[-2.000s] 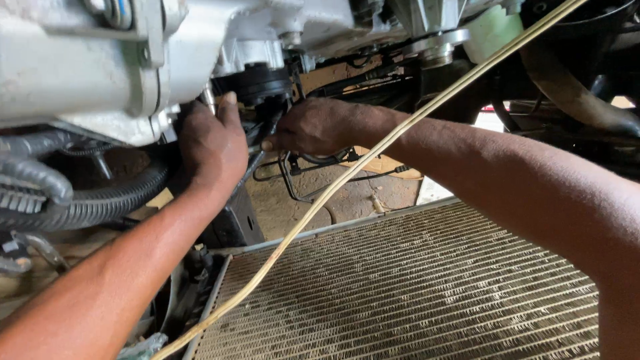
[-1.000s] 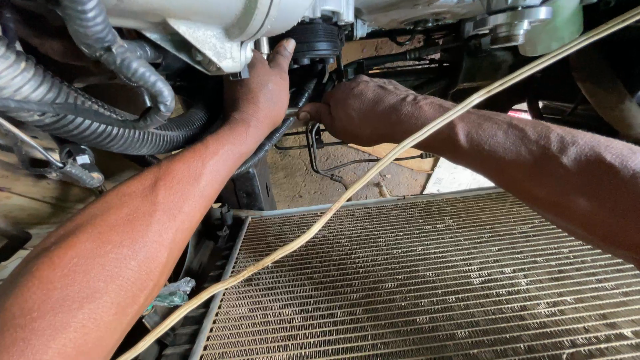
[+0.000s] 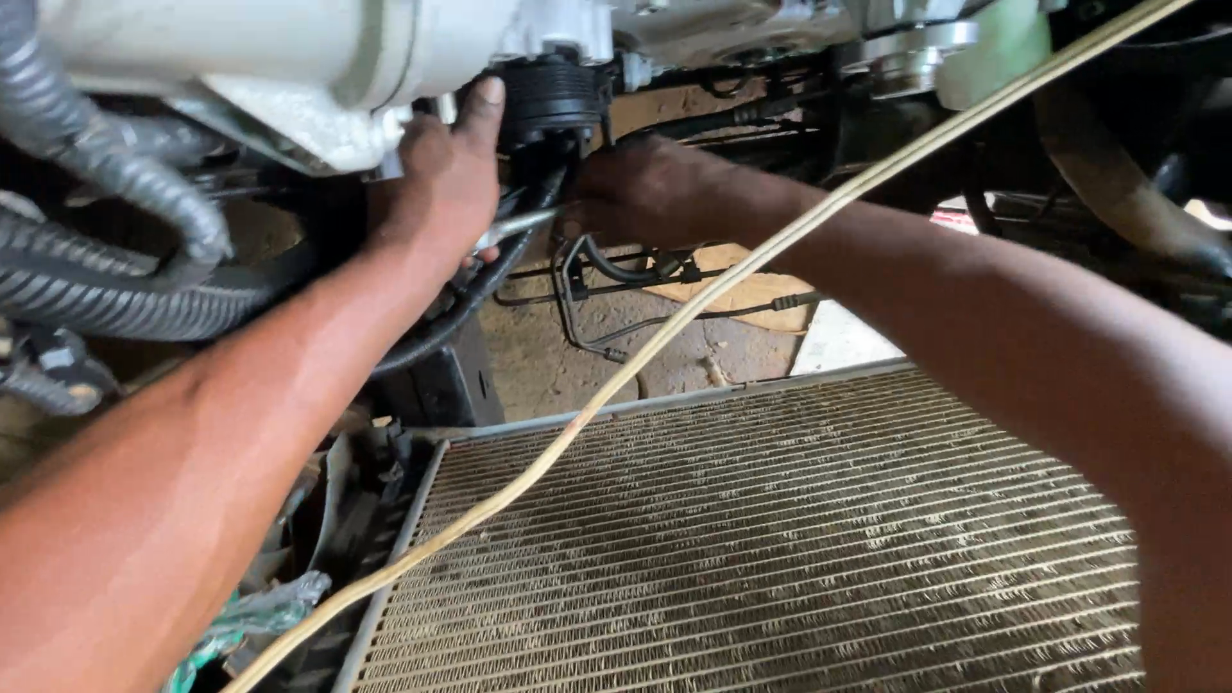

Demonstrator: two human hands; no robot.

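Below the pale metal engine casing (image 3: 289,48), my left hand (image 3: 452,159) reaches up beside a black ribbed pulley (image 3: 551,96), thumb pointing up along its left side. A thin metal tool, perhaps a wrench (image 3: 525,225), runs between my two hands. Its left end lies by the fingers of my left hand, and its right end meets my right hand (image 3: 645,192). That hand is curled below and to the right of the pulley, its fingertips in shadow. Whether my left hand grips the tool is hidden. A black hose (image 3: 481,289) passes down behind the tool.
A finned radiator or condenser (image 3: 751,529) spans the bottom. In front of it a pale cord (image 3: 568,438) crosses diagonally. Corrugated conduit (image 3: 125,298) is at the left, thin metal pipes (image 3: 568,298) hang mid-view, and a pale green plastic part (image 3: 1001,53) is at the upper right.
The metal tool between my hands shows more plainly now. Both hands stay by the pulley. The view has shifted.
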